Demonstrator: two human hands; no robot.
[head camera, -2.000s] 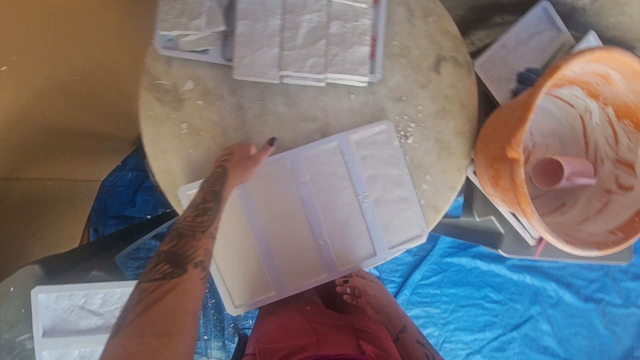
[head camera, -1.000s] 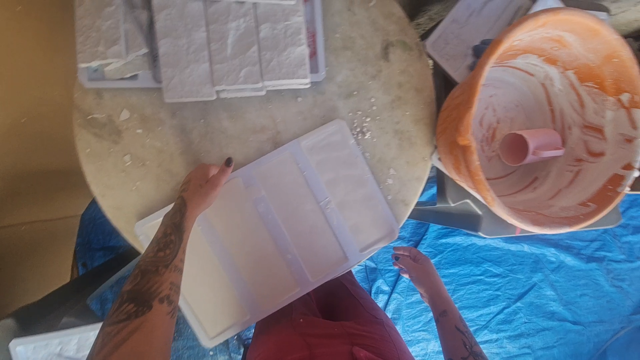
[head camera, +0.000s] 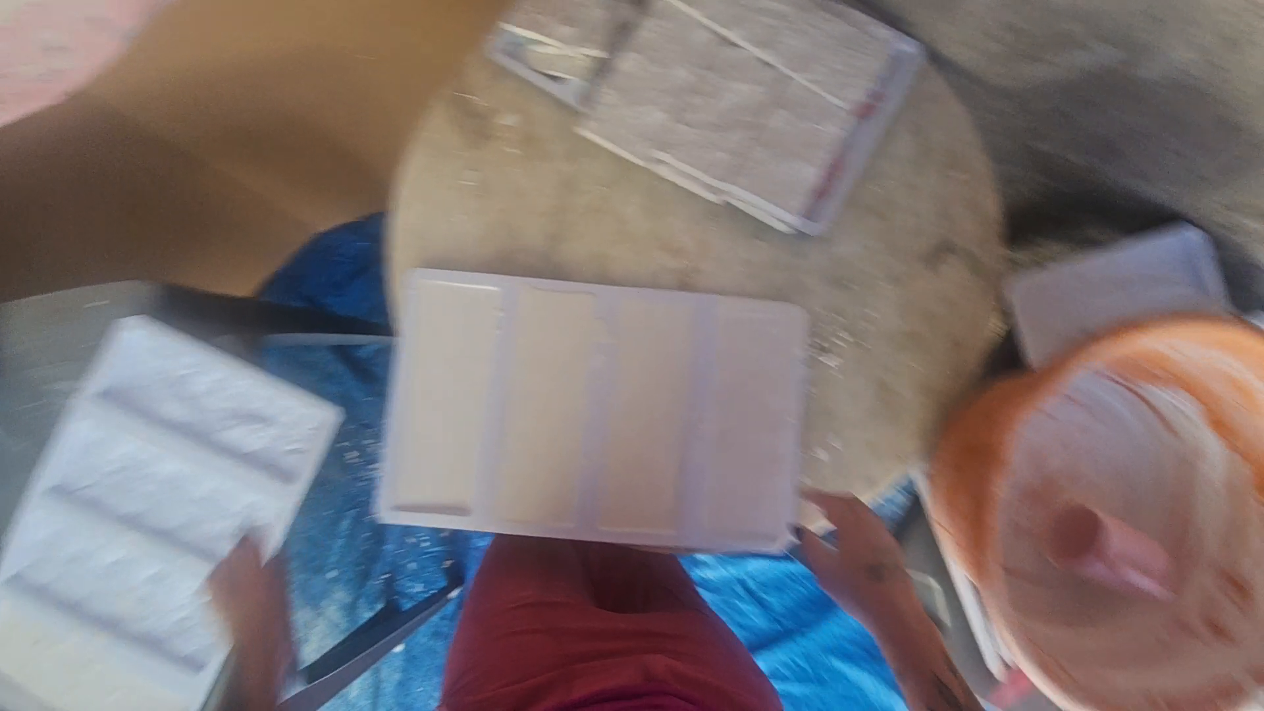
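Note:
A white plastic mould tray (head camera: 596, 410) with several long compartments of pale, smooth fill lies over the near edge of the round table (head camera: 474, 197). My right hand (head camera: 854, 553) grips its near right corner. At the lower left my left hand (head camera: 252, 602), blurred, is at the right edge of a second white mould tray (head camera: 158, 513), whose compartments hold rough white material; whether the fingers are closed on it cannot be told. Textured off-white slabs (head camera: 731, 109) lie on another tray at the table's far side.
On the right stands an orange bucket (head camera: 987, 474) smeared with white residue, with a pink cup (head camera: 1111, 553) inside. Another white tray (head camera: 1116, 286) lies behind it. A blue tarp (head camera: 800, 632) covers the floor, and a grey surface (head camera: 49, 346) supports the left tray.
My left hand has left the filled tray and moved to the tray at the left. My right hand has taken hold of the filled tray's corner. The view has swung left.

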